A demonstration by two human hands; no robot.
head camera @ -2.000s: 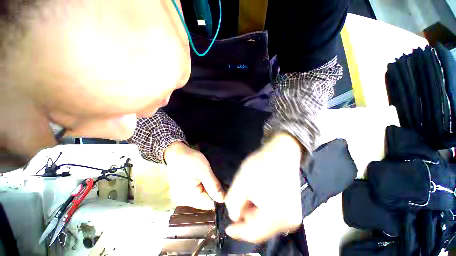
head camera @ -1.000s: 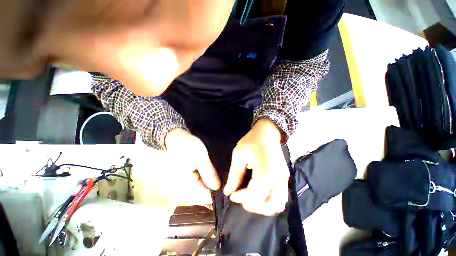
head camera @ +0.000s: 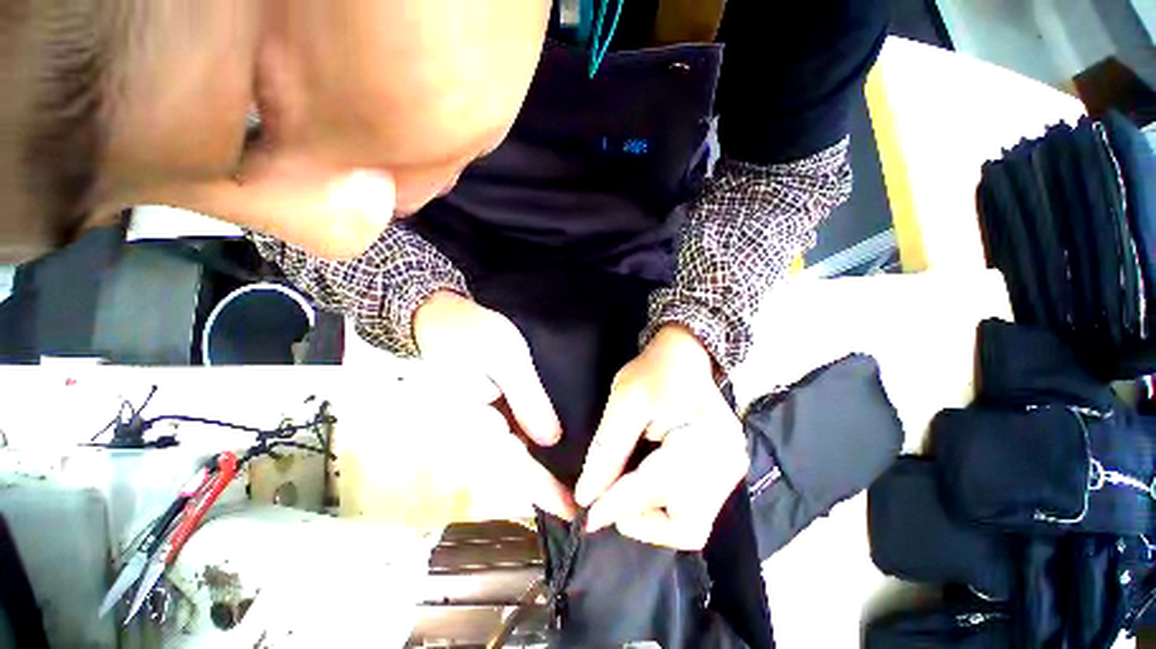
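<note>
Black bag cloth point(head camera: 634, 586) lies at the lower centre, beside the brown ridged metal machine plate point(head camera: 482, 577). My left hand point(head camera: 672, 444), on the picture's right, pinches the cloth's upper edge between thumb and fingers. My right hand point(head camera: 488, 380), on the picture's left, is overexposed, and its fingertips meet the same edge beside my left fingertips. A narrow dark strip runs from the fingertips down towards small dark metal parts point(head camera: 558, 602). The needle cannot be made out.
Red-handled snips point(head camera: 197, 514) lie on the white machine body point(head camera: 304, 577) at left. A grey-black pouch point(head camera: 830, 444) lies right of my left hand. Black bags point(head camera: 1014, 469) and a black stack point(head camera: 1059, 241) stand farther right. A face fills the upper left.
Both hands have shifted slightly down the picture, with the fingertips still together at the cloth edge. The strip below them now slants. The face has moved a little, showing more of the round bin.
</note>
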